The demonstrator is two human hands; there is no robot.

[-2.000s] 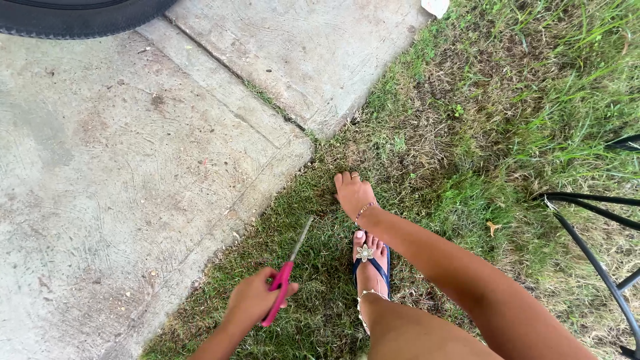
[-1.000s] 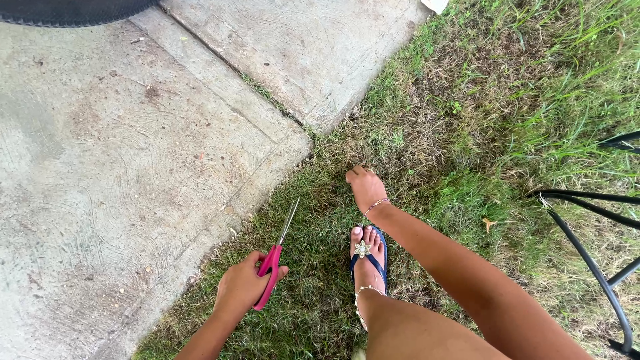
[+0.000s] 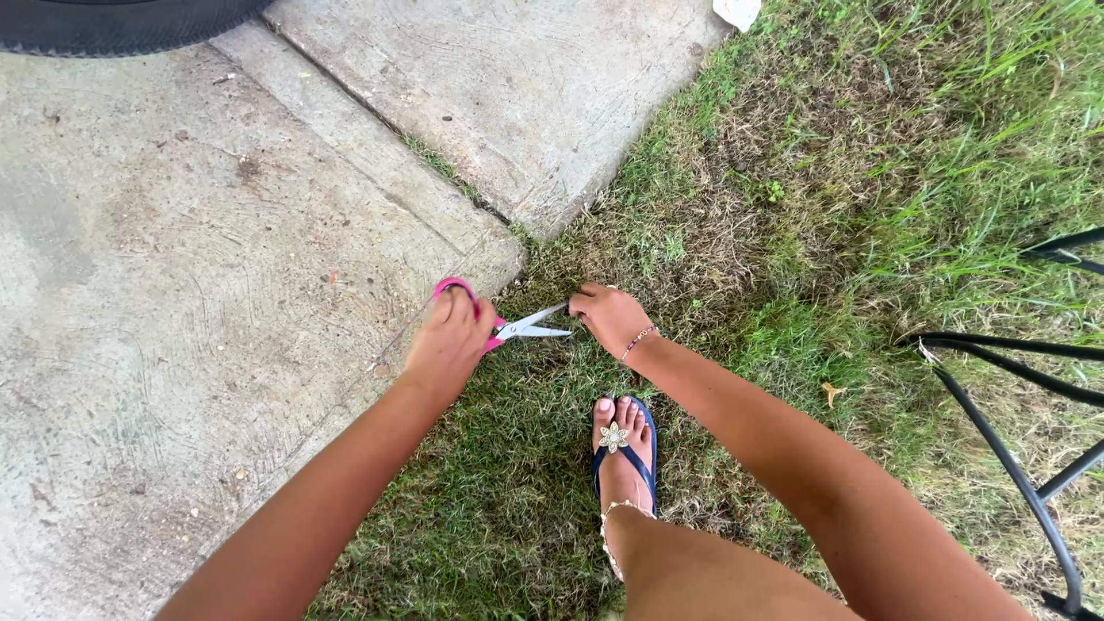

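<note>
My left hand [image 3: 450,341] is closed on the pink handles of a pair of scissors [image 3: 520,329], over the border of concrete and grass. The metal blades stand apart and point right, their tips close to the fingers of my right hand [image 3: 611,317]. That hand is low over the short grass [image 3: 517,414] with its fingers bent together; whether they pinch any grass blades I cannot tell. A beaded bracelet [image 3: 638,343] circles the right wrist. Below the hands, a foot in a dark blue flip-flop [image 3: 647,473] with a flower ornament rests on the grass.
A concrete slab [image 3: 216,259] with a groove fills the left side. A black tire [image 3: 129,26] lies at the top left. Black metal bars [image 3: 992,431] stand at the right edge, near taller grass [image 3: 992,172]. A white object [image 3: 738,10] sits on the slab's top corner.
My left hand has moved up and to the right with the scissors. The blades, close together a second ago, are now spread and beside my right hand.
</note>
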